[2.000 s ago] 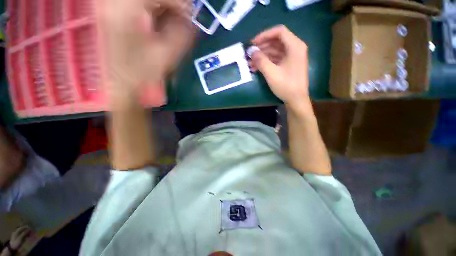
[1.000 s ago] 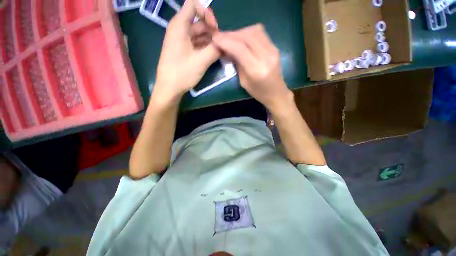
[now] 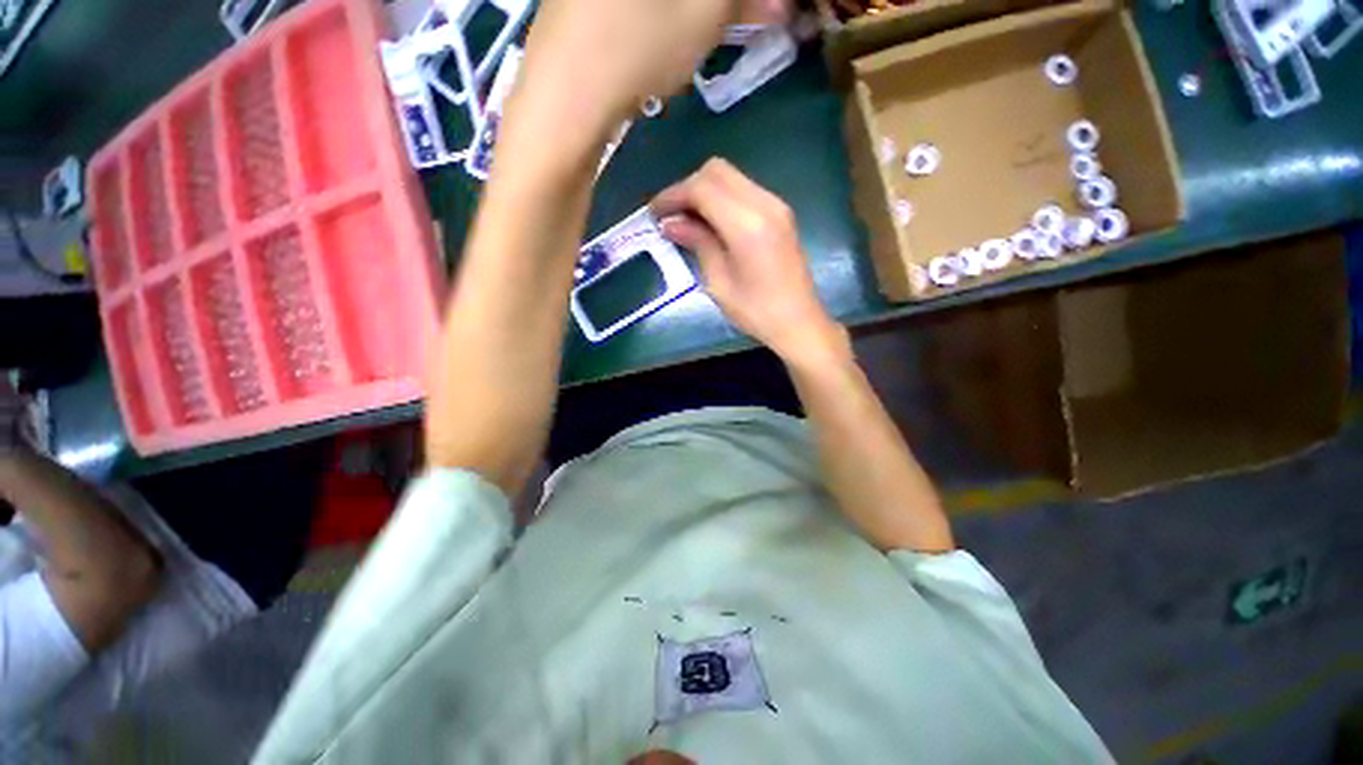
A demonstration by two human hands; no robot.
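A white plastic frame (image 3: 683, 278) with a rectangular window lies on the green bench in front of me, a dark and blue patterned area at its far left end. My right hand (image 3: 733, 247) is at its far right corner, thumb and fingertips closed on the edge. Whether a small part is also between them cannot be told. My left hand (image 3: 635, 53) reaches far forward past the frame, blurred. Its fingertips are near the top edge of the picture by the dark-parts box (image 3: 912, 21), and what they hold is hidden.
A pink compartment tray (image 3: 322, 200) stands at left. More white frames (image 3: 435, 93) lie beyond it. An open cardboard carton (image 3: 979, 142) with white rings (image 3: 1051, 221) is at right, with stacked frames (image 3: 1274, 42) farther right. Another person's arm (image 3: 75, 523) shows at far left.
My hands were together above the frame and are now apart. My left hand has moved forward and right; my right hand has come down to the frame's corner. The view has shifted.
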